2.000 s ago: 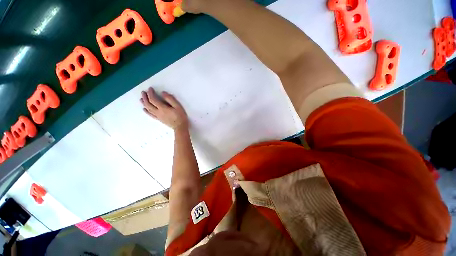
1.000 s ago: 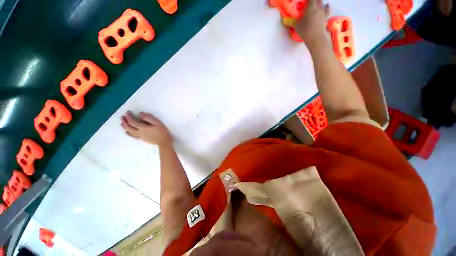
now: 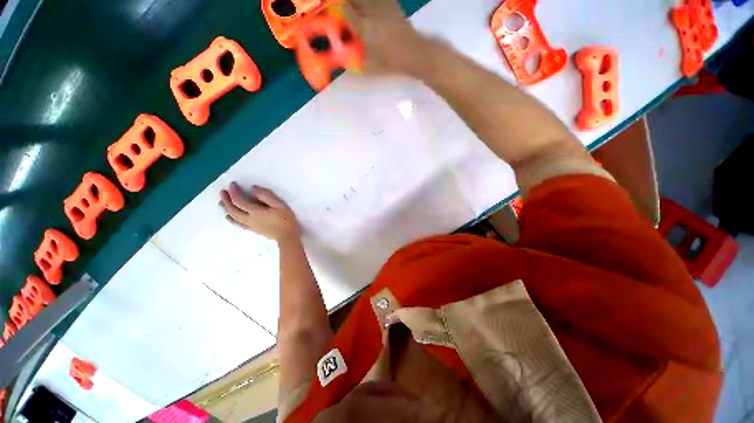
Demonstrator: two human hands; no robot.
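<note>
My right hand [image 3: 372, 35] is blurred at the top, shut on an orange controller shell [image 3: 326, 43]. The held shell is over the near edge of the green conveyor belt [image 3: 277, 116] and overlaps another orange shell [image 3: 285, 10] behind it; I cannot tell whether they touch. My left hand [image 3: 260, 212] lies on the white bench [image 3: 364, 182], empty, with its fingers slightly apart. A row of orange shells, including one at the upper left [image 3: 217, 78] and one below it [image 3: 146, 151], lies spaced along the belt.
Loose orange shells lie on the bench at right, one with large openings [image 3: 525, 45] and one near the edge [image 3: 597, 87]. A grey guide bar [image 3: 50, 322] crosses the belt at left. A red stool [image 3: 699, 248] stands on the floor at right.
My right hand has moved left from the loose shells on the bench to the belt edge with a shell. My left hand stays flat on the bench.
</note>
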